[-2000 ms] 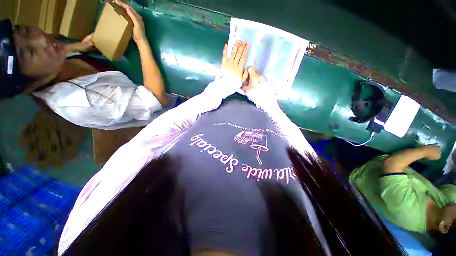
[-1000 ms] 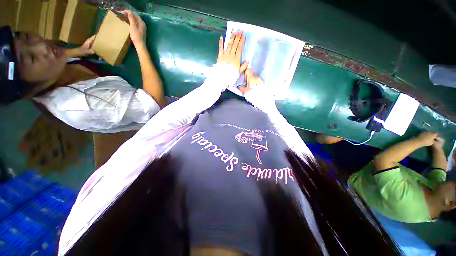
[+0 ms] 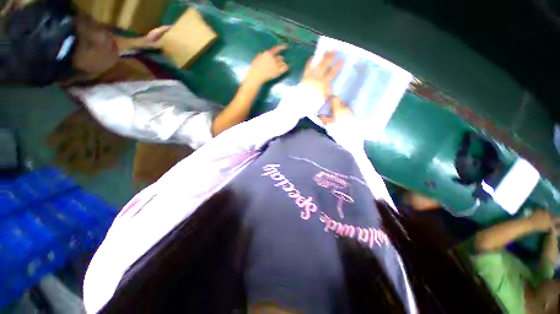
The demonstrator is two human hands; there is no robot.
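A white printed sheet (image 3: 374,92) lies flat on the green bench in front of me, its print washed out and blurred. My left hand (image 3: 322,70) rests on the sheet's left part with its fingers spread, pressing down and holding nothing that shows. My right hand (image 3: 336,111) is at the sheet's near edge, close beside my left wrist. It is blurred, and its fingers look bent; I cannot tell whether it holds anything.
At left a neighbour in white (image 3: 147,110) holds a brown carton (image 3: 189,38) and has one hand over the green bench (image 3: 412,132). At right lie a black strap (image 3: 476,158) and a smaller white sheet (image 3: 517,186). A person in green (image 3: 500,276) sits at lower right.
The whole view has shifted, with things now further right and lower, and blurred. The neighbour's one hand has left the carton and reaches towards my sheet. My hands stay at the sheet.
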